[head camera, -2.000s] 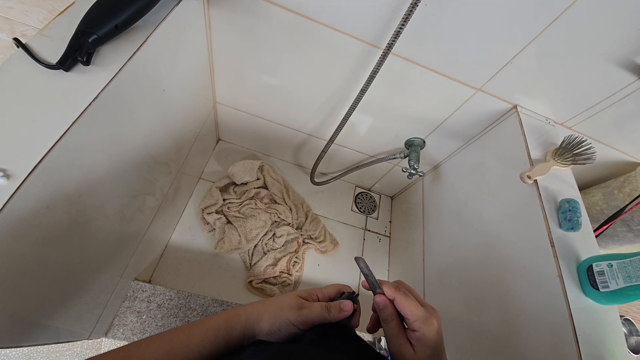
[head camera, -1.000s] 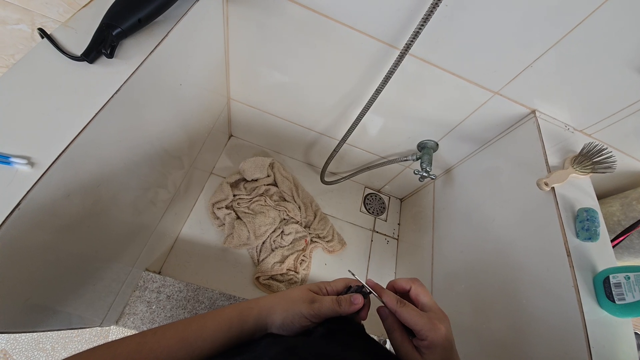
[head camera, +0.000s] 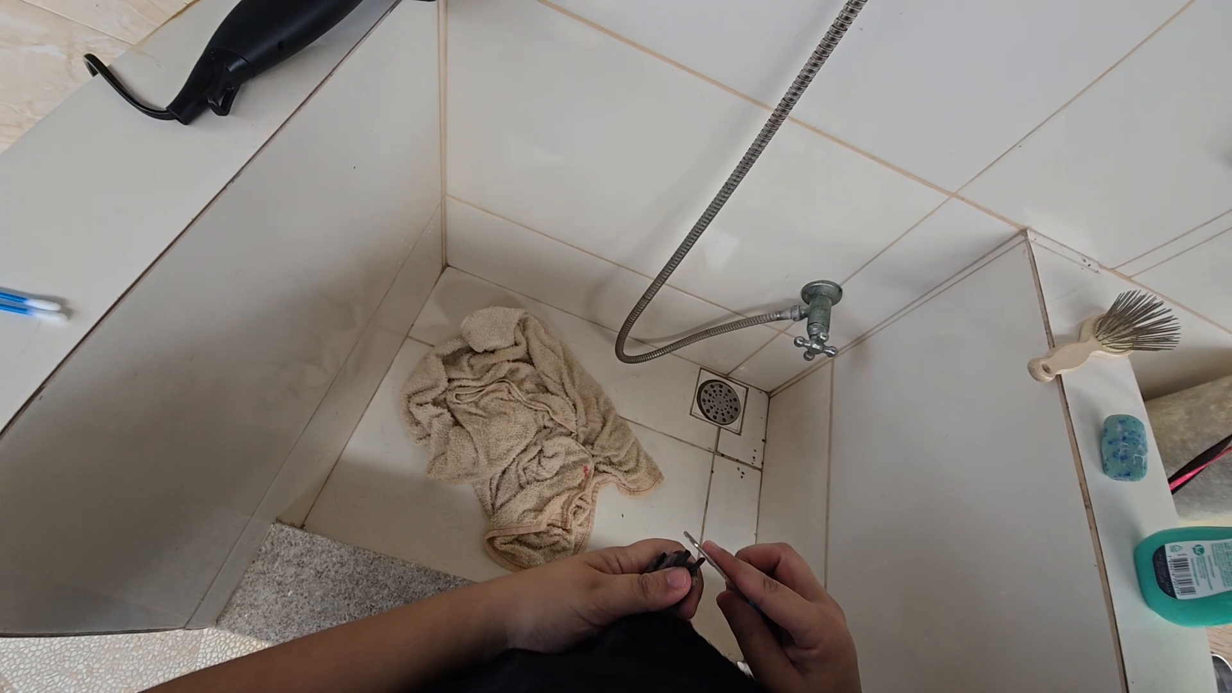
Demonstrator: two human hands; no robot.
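Observation:
My left hand [head camera: 616, 589] pinches a small dark object [head camera: 674, 563] with short prongs between thumb and fingers; what it is cannot be told. In my right hand [head camera: 789, 611] is a thin metal tool [head camera: 707, 553], its narrow tip pointing up and left, close beside the dark object. Whether the tip touches it is unclear. Most of the tool's handle is hidden by my fingers. Both hands are near the bottom of the view, above black cloth [head camera: 616, 664].
A crumpled beige towel [head camera: 520, 433] lies on the tiled floor near a drain [head camera: 719, 401]. A valve [head camera: 818, 313] feeds a metal hose [head camera: 717, 202]. The right ledge holds a brush [head camera: 1107, 337], soap [head camera: 1124, 448] and a green bottle [head camera: 1184, 577]; the left ledge, a black appliance [head camera: 255, 48] and cotton swabs [head camera: 29, 305].
The tool in my right hand has turned from its broad side to a thin edge-on look, its tip now closer to the dark object. My left hand keeps its hold.

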